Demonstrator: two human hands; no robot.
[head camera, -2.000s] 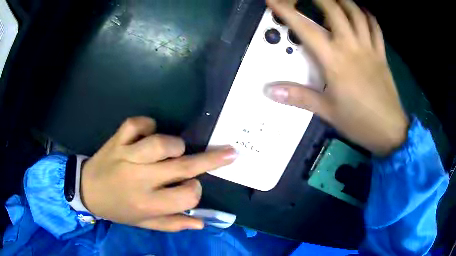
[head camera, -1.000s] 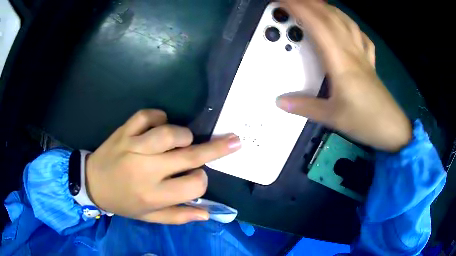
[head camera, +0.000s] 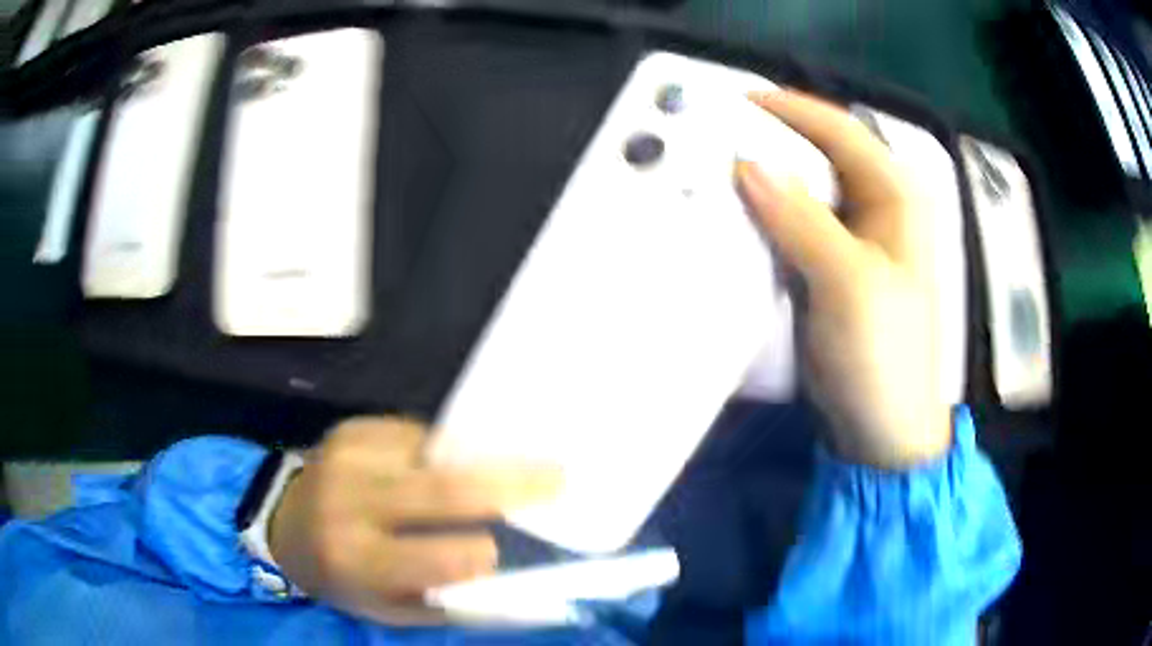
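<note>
A white smartphone (head camera: 619, 303) is held tilted above a black phone tray (head camera: 468, 215), its lenses at the upper end. My right hand (head camera: 859, 265) grips its upper right side, thumb on the back near the lenses. My left hand (head camera: 392, 517) is blurred at the phone's lower left corner, fingers at its edge. A glossy whitish-blue liner strip (head camera: 562, 586) is held in the lower fingers of my left hand. The fine print on the phone's back does not show in the blur.
Two white phones (head camera: 298, 189) (head camera: 152, 177) lie in the tray at left, with a thin white strip (head camera: 66, 187) beside them. More phones (head camera: 929, 240) (head camera: 1013, 278) lie at right, one partly behind my right hand. A pale-yellow slip (head camera: 1145, 265) shows at the right edge.
The view has shifted from the dark bench mat to the tray. The phone, earlier lying down, is now lifted in my hands. My right hand has closed on it. The teal-green jig is out of view.
</note>
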